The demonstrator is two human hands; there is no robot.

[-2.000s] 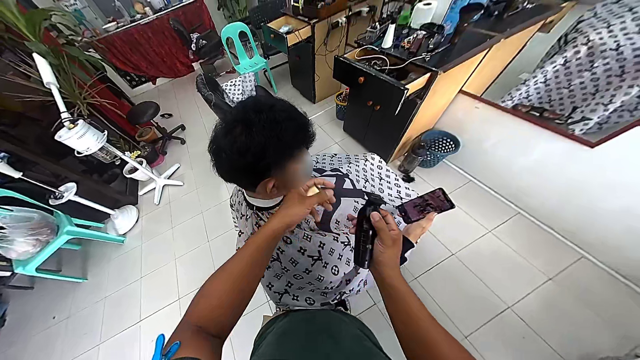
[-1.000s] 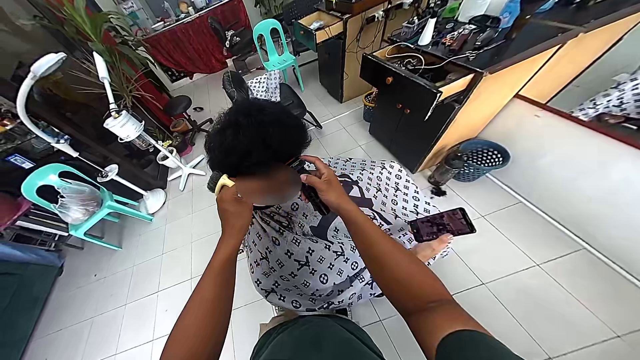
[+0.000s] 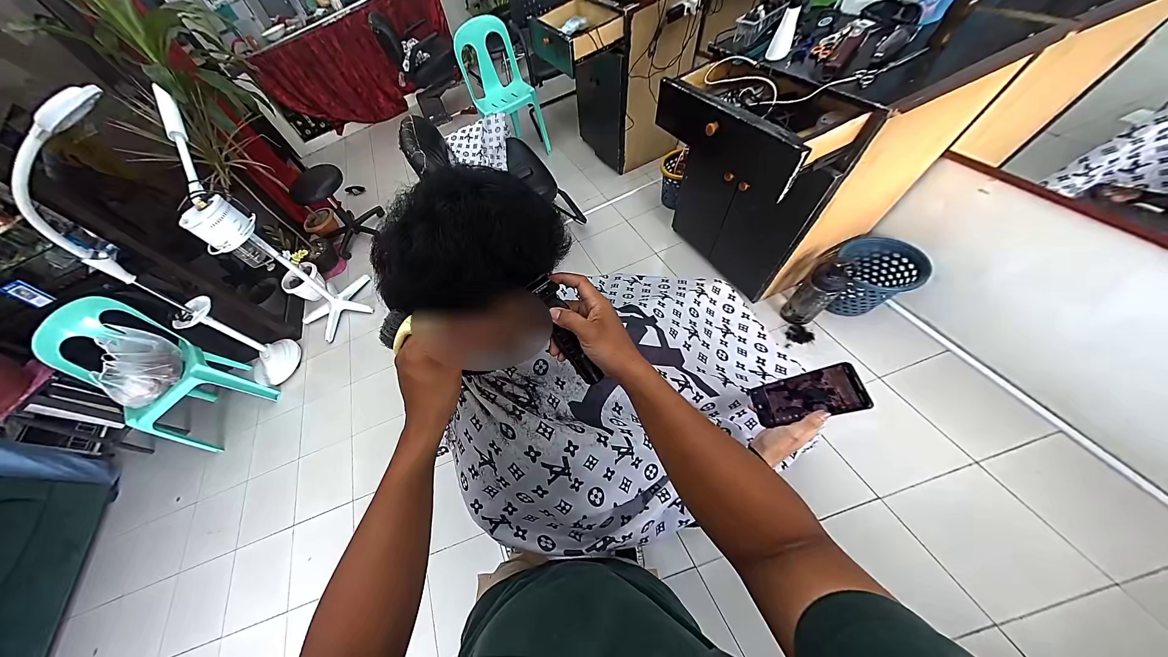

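Note:
A seated person with black hair (image 3: 470,233) wears a white cape (image 3: 566,474) with a dark printed pattern. My right hand (image 3: 593,324) is closed around a black hair clipper (image 3: 575,351), its upper end against the side of the person's head. On the head's other side is my left hand (image 3: 427,365), with a yellow object (image 3: 402,333), perhaps a brush or comb, at its fingers; its kind is unclear. Loose hair clippings lie on the cape. The seated person's hand (image 3: 789,438) holds a smartphone (image 3: 812,394) at the cape's right edge.
A black cabinet (image 3: 721,201) with an open drawer holding cords stands ahead right, near a blue perforated basket (image 3: 881,274). To the left are a green plastic chair (image 3: 164,365) bearing a plastic bag and a white stand (image 3: 338,297). A black swivel stool (image 3: 317,185) stands farther back.
Two seconds ago my right hand held the clipper over the cape, away from the head; now it is at the side of the head. My left hand has moved to the head's other side.

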